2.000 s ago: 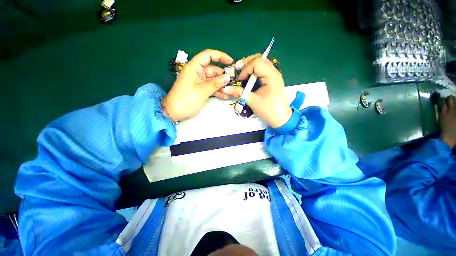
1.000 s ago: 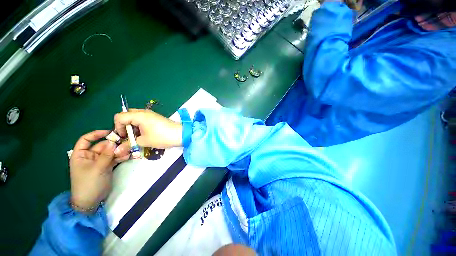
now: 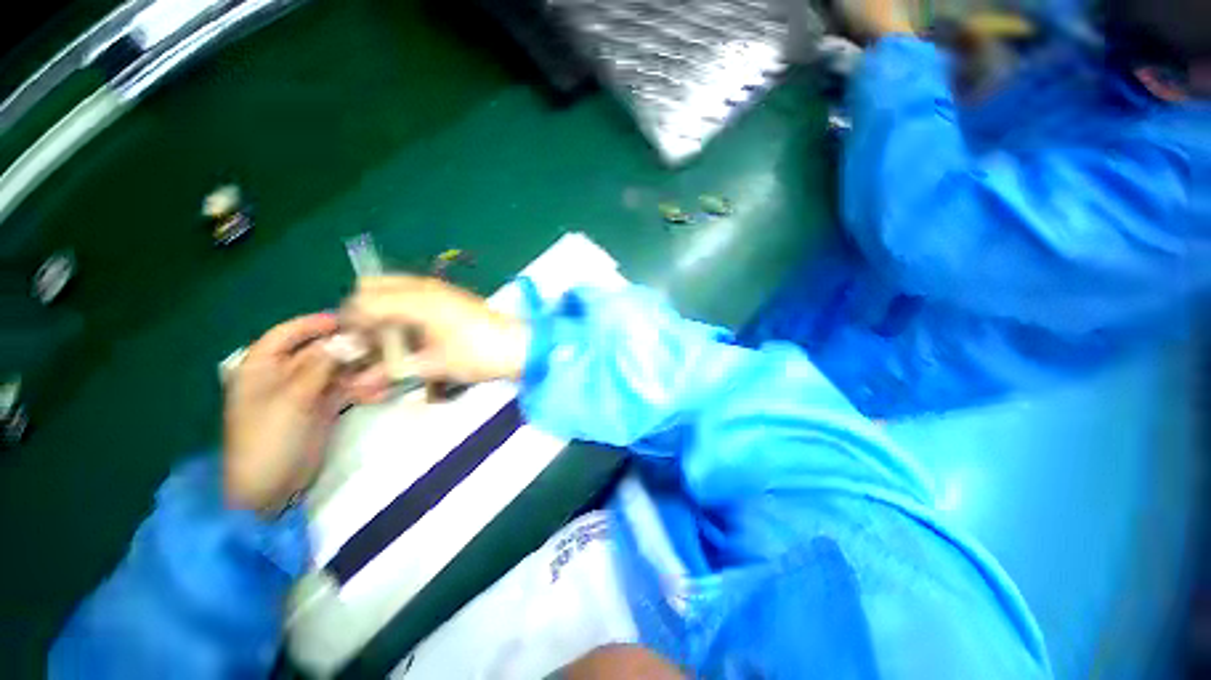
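Observation:
The view is blurred. My left hand (image 3: pixel 282 405) holds a small module with a white tab (image 3: pixel 348 348) in its fingertips, over the upper left end of the white work board (image 3: pixel 445 538). My right hand (image 3: pixel 432 326) is beside it, fingers touching the same spot, with a pale slim tool (image 3: pixel 361 255) gripped in it, its end sticking out above the fingers. The lower part of the tool and most of the module are hidden by fingers and blur. A black strip (image 3: pixel 425 494) lies along the board.
A module with a white tab (image 3: pixel 227 215) stands on the green mat. Small parts (image 3: pixel 452 259) lie above my right hand, and two small parts (image 3: pixel 696 210) farther right. A clear blister tray (image 3: pixel 697 80) is at the top. A neighbour's blue sleeve (image 3: pixel 930 239) is at the right.
The view has turned towards the neighbour on the right, then shifted slightly and blurred. My hands stay together around the module, with the tool still in my right hand.

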